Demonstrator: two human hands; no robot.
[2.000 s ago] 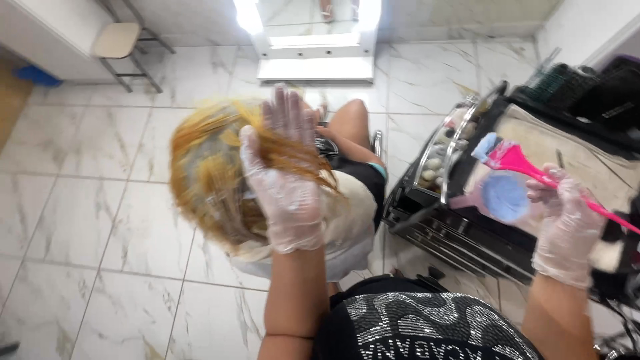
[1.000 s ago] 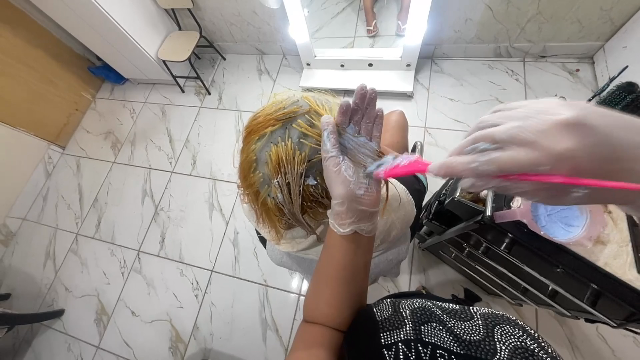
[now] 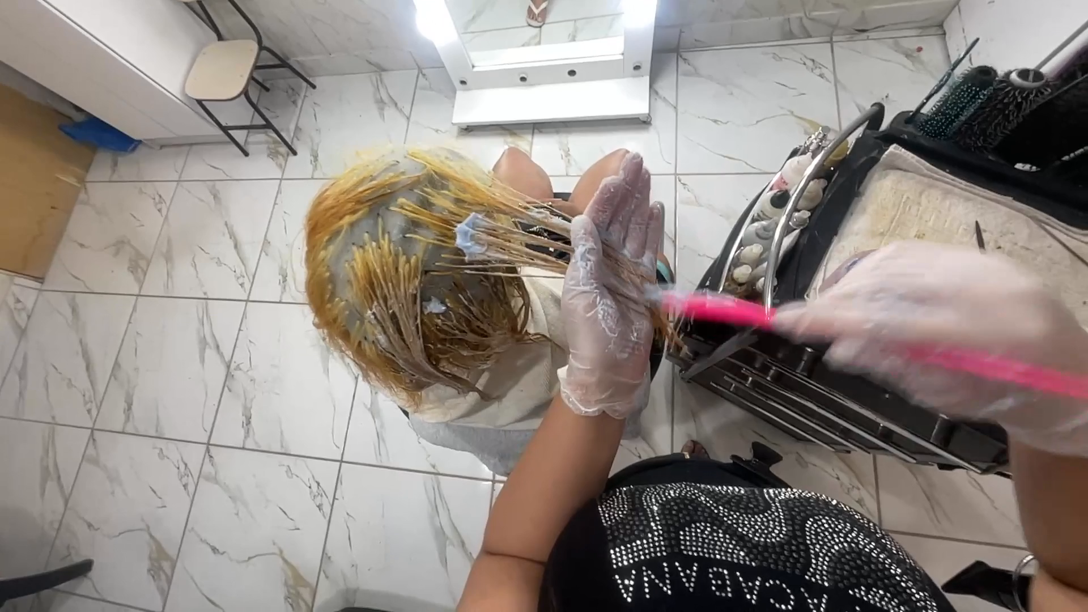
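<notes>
A seated person's yellow-orange hair (image 3: pixel 382 255) is at the middle, its strands partly coated with pale blue-grey cream. My left hand (image 3: pixel 608 314), in a clear glove, is flat and palm up, with a coated strand lying across its palm and fingers. A blob of light blue cream (image 3: pixel 469 235) sits on the strands near the scalp. My right hand (image 3: pixel 943 331), gloved and blurred, grips the handle of a pink tint brush (image 3: pixel 718 308). The brush's bristle end meets the strand at the left palm's edge. The cream bowl is not plainly visible behind my right hand.
At right stands a black trolley (image 3: pixel 765 382) with a towel (image 3: pixel 918 195), round hairbrushes (image 3: pixel 960 102) and a rack of small items on it. A lit mirror (image 3: pixel 552 76) is at the far wall, a stool (image 3: pixel 223 70) at upper left. A towel (image 3: pixel 501 382) covers the person's shoulders.
My right hand has gone from beside the cream bowl to my left palm with the brush. The strand on my left palm now looks coated and stretched out to the right. The view has shifted.
</notes>
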